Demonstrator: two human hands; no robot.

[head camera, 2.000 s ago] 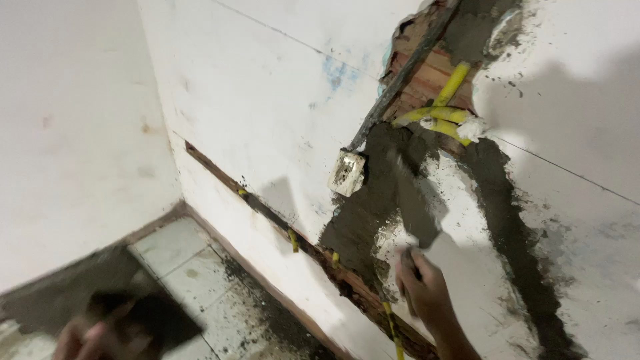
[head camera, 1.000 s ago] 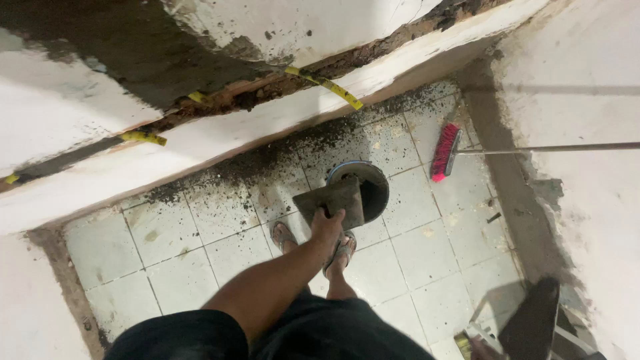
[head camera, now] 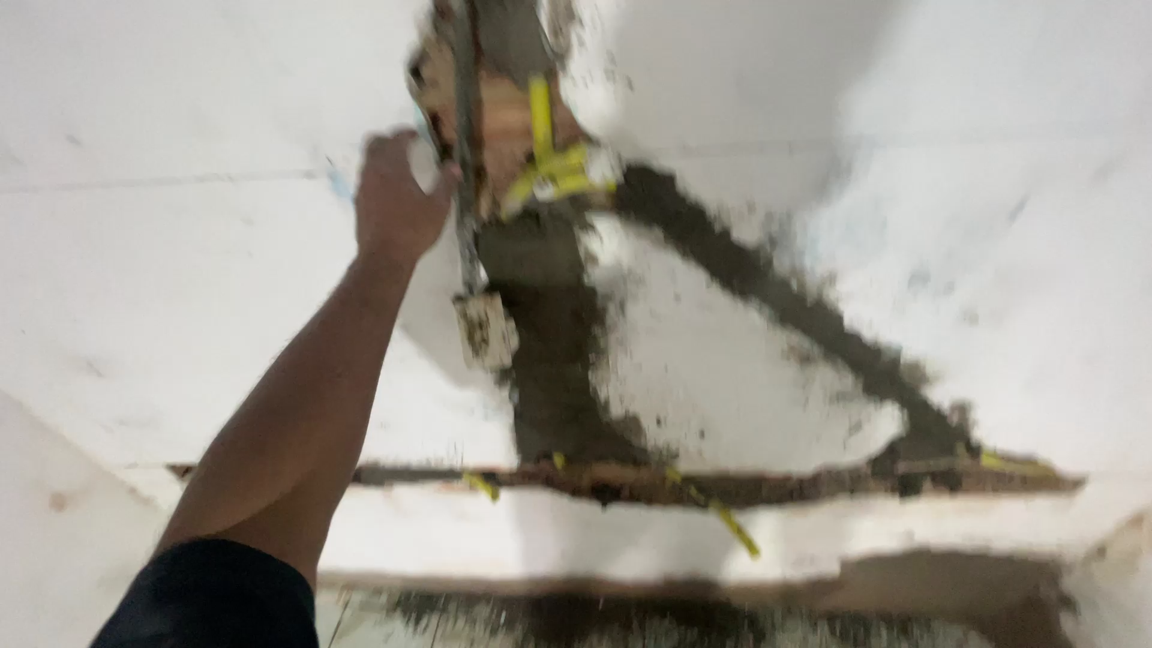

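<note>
My left hand (head camera: 405,193) reaches up from the lower left, blurred, its fingers spread and nothing seen in it. The thumb is at or just beside a grey conduit (head camera: 465,135) that runs down an open chase in the white wall; contact is hard to tell. At the conduit's lower end sits a pale electrical box (head camera: 486,331). Yellow flexible conduits (head camera: 562,171) cross in the exposed brick to the right of the hand. Grey mortar fills a vertical strip (head camera: 558,360) and a slanting strip (head camera: 774,288). My right hand is out of view.
A horizontal chase (head camera: 765,489) runs low along the wall, with short yellow conduit ends (head camera: 738,531) sticking out. Below it lies the tiled floor (head camera: 378,621), strewn with dark debris. A side wall (head camera: 63,522) stands at the left.
The view has swung up from the floor to the wall. My left hand, which held a flat board over a bucket one second ago, is now raised at the wall without it.
</note>
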